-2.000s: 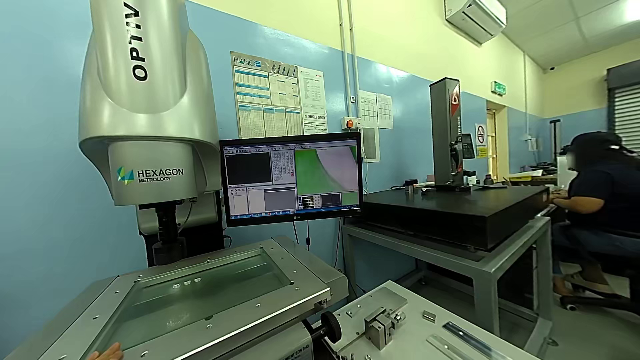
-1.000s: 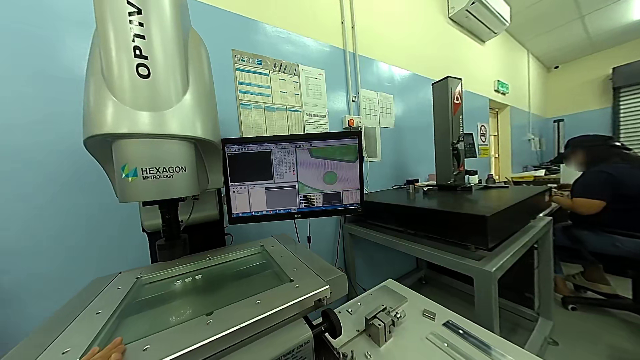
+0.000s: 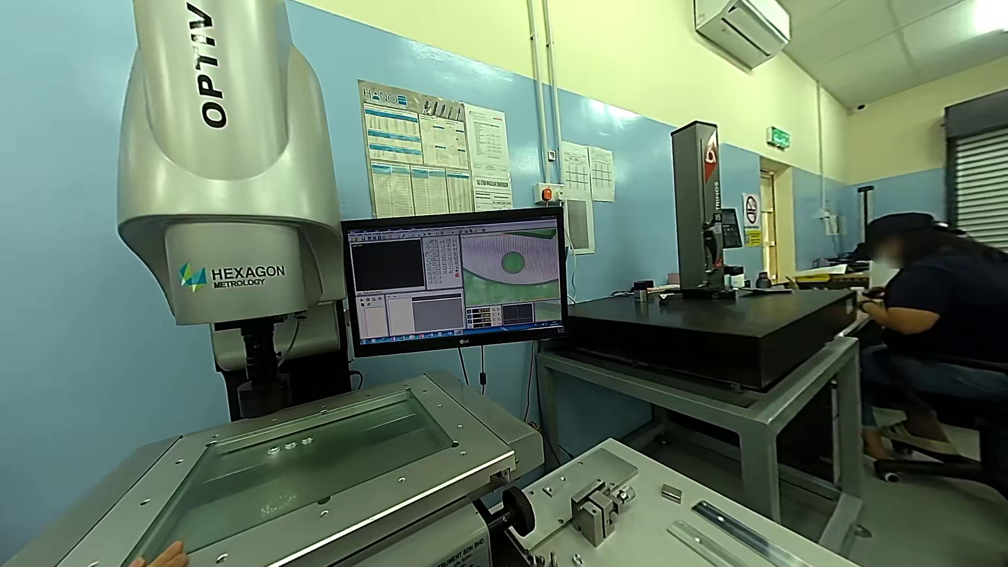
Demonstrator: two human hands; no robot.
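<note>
At the bottom left edge only the fingertips of a hand, seemingly my left hand point(image 3: 161, 556), show at the near edge of the glass stage plate point(image 3: 315, 472); whether they hold anything cannot be told. My right hand is out of view. The metal stage frame point(image 3: 409, 478) surrounds the glass. Above its far side hangs the optical measuring machine's head point(image 3: 228, 268) with a dark lens point(image 3: 262, 370). Behind the stage, a monitor point(image 3: 454, 281) shows a magnified view with a green circle above a curved edge.
A black knob point(image 3: 517, 512) juts from the stage's right side. Beside it, a light table point(image 3: 630, 543) bears a small metal vise point(image 3: 596, 508) and steel rules point(image 3: 740, 535). Farther right stand a black surface plate point(image 3: 709, 331) with a height gauge point(image 3: 697, 213) and a seated person point(image 3: 937, 315).
The monitor picture has changed from a large curved edge to a view with a green circle, which then moved up. Slightly more of the fingertips shows than two seconds ago.
</note>
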